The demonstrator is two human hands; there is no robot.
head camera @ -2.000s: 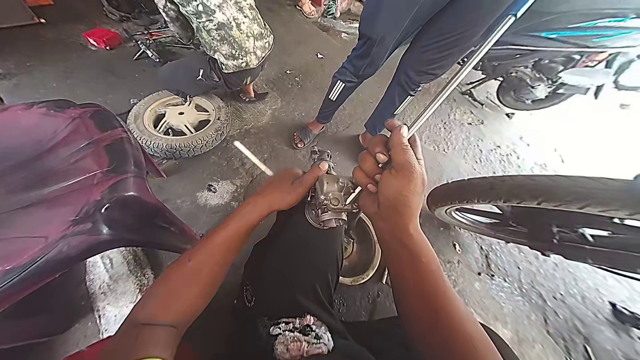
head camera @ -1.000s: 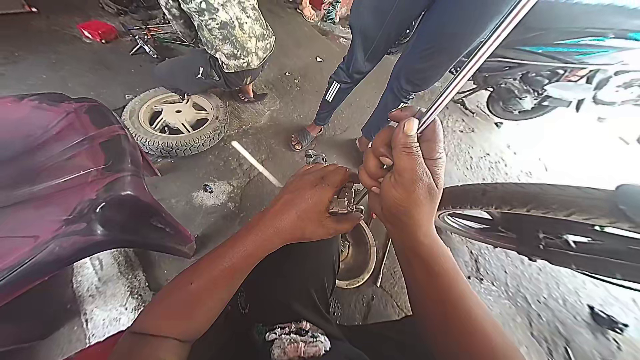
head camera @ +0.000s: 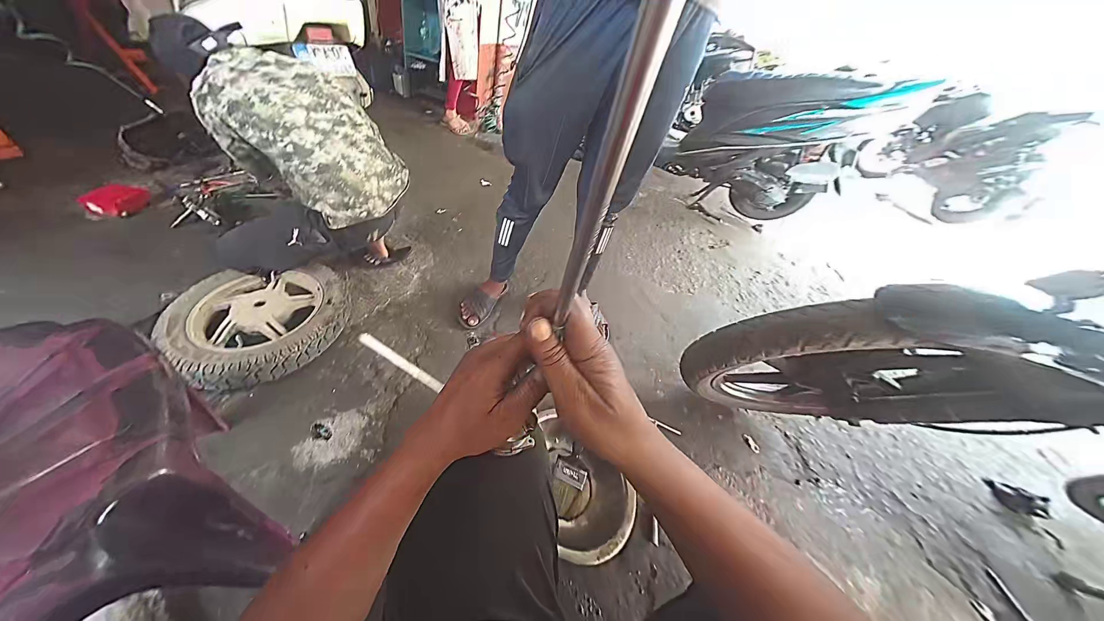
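Note:
My right hand grips the lower end of a long shiny metal rod, which rises steeply toward the top of the view. Close against it, my left hand has its fingers curled, mostly hiding a metal part above my knee. Whether the left fingers touch the rod's end cannot be told. A thin white rod sticks out to the left from behind my left hand. Below my hands, a round metal basin stands on the ground with a brush-like object in it.
A wheel with tyre lies at the left, near a purple motorcycle fairing. A motorcycle tyre juts in from the right. One person stands ahead; another in a camouflage shirt bends over. Motorcycles stand behind.
The long rod has become steeper, and my hands are now together at its lower end. The metal part, visible two seconds ago, is now mostly hidden. The view has tilted up.

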